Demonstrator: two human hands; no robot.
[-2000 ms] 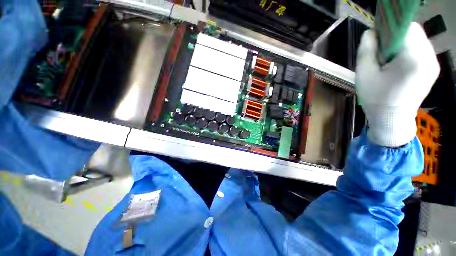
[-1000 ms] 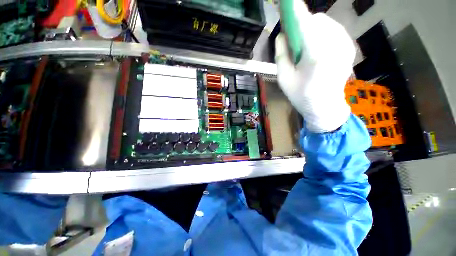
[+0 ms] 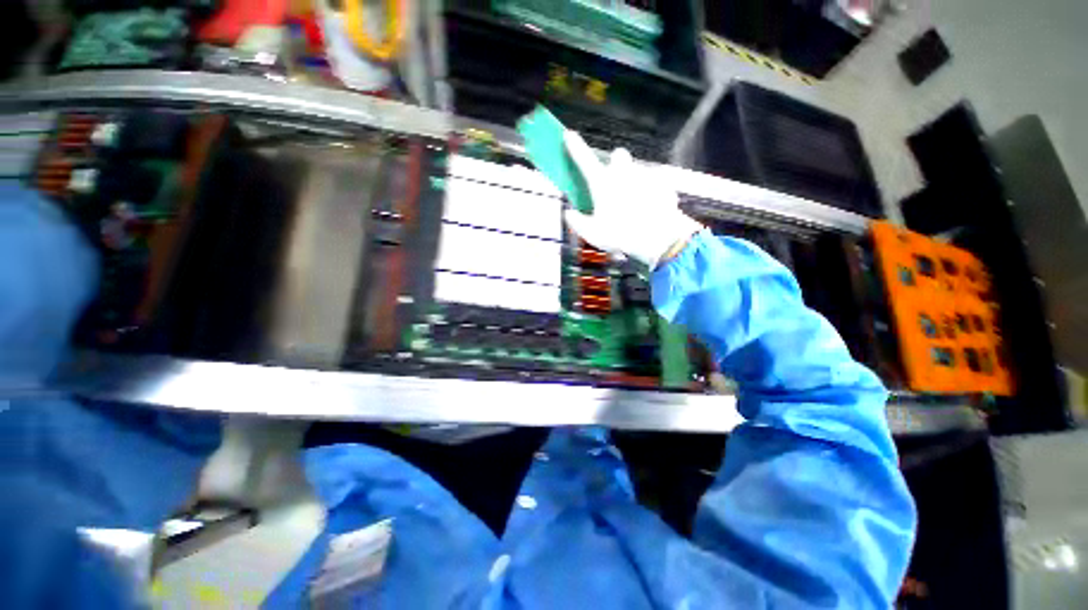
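Note:
My right hand point(image 3: 632, 205), in a white glove, holds a green strip board point(image 3: 556, 157) above the top edge of the main circuit board point(image 3: 477, 341). The strip is tilted, its far end beyond the white blocks point(image 3: 499, 238). My hand and sleeve hide part of the orange-copper coils point(image 3: 594, 292) and the dark blocks. A small green board piece point(image 3: 675, 355) shows at the main board's lower right. My left hand is not in view.
The near rail point(image 3: 477, 396) and far rail point(image 3: 346, 110) bound the carriers. A black bin point(image 3: 597, 60) with green boards stands behind. An orange cover plate point(image 3: 945, 312) is at the right. Another person's blue sleeve point(image 3: 42, 298) is at the left edge.
My right hand has moved left and lower in the picture with the green strip, now over the main board's far side. The view has shifted too. The other person's sleeve shows again at left.

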